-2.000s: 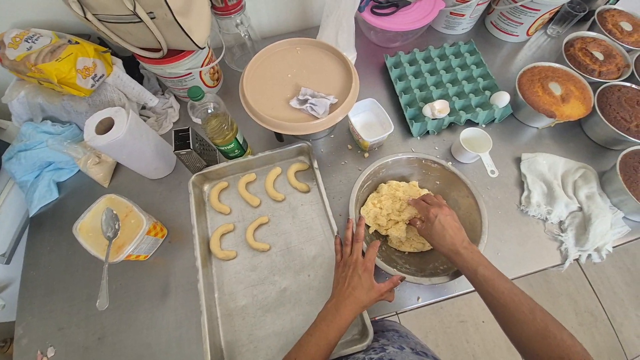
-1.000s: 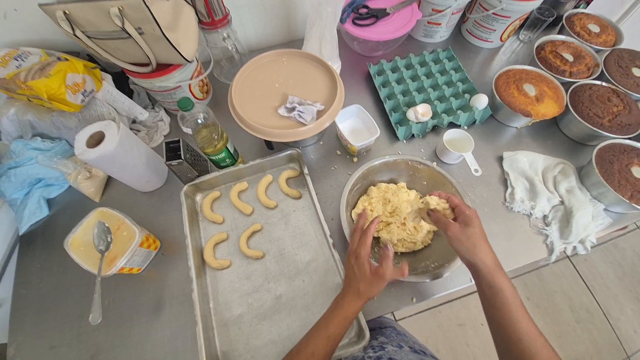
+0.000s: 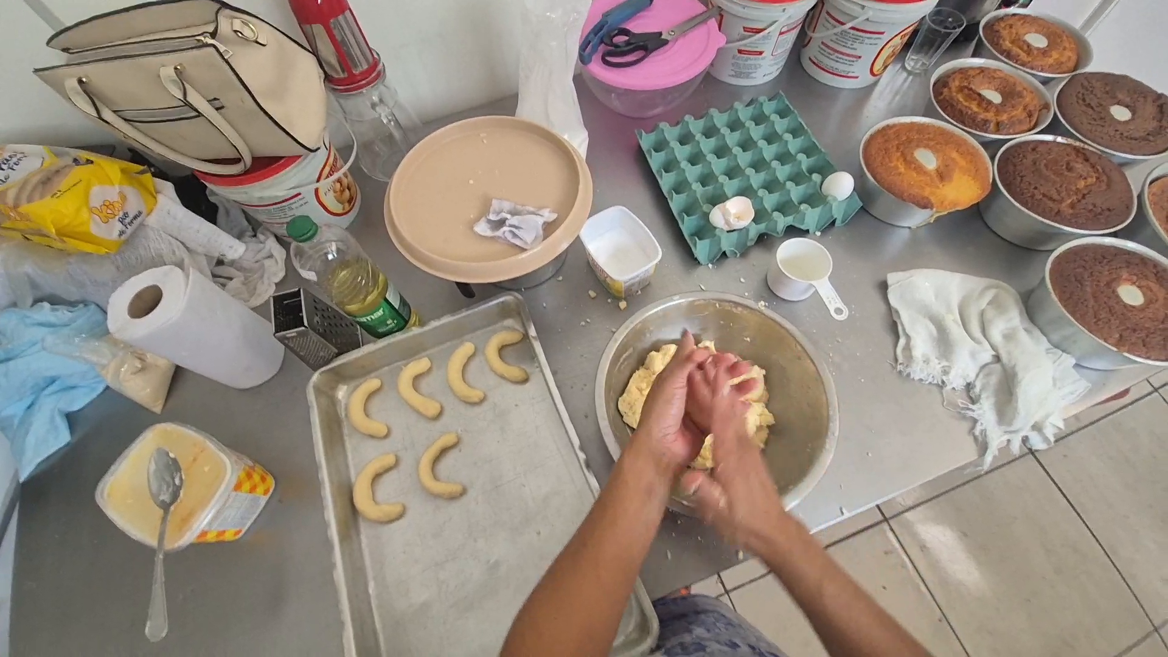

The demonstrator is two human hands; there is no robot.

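My left hand [image 3: 673, 406] and my right hand [image 3: 730, 438] are pressed together, palm to palm, above a steel mixing bowl [image 3: 817, 411]. Whether dough lies between the palms cannot be seen; the right hand is partly blurred. Below them a mass of crumbly yellow dough [image 3: 643, 388] fills the middle of the bowl, partly hidden by the hands. Left of the bowl lies a metal baking tray [image 3: 484, 566] with several crescent-shaped dough pieces [image 3: 372, 488] in two rows on its far half.
Behind the bowl are a white tub [image 3: 622, 246], a measuring cup [image 3: 803, 269] and a green egg tray [image 3: 748, 164]. Cakes in round pans [image 3: 926, 169] and a white cloth [image 3: 985, 347] stand right. A margarine tub [image 3: 182, 493] with a spoon, an oil bottle [image 3: 360, 283] and a grater [image 3: 315, 328] are left.
My hands were apart in the bowl, the right one at the dough's right side. Now they are together above the dough.
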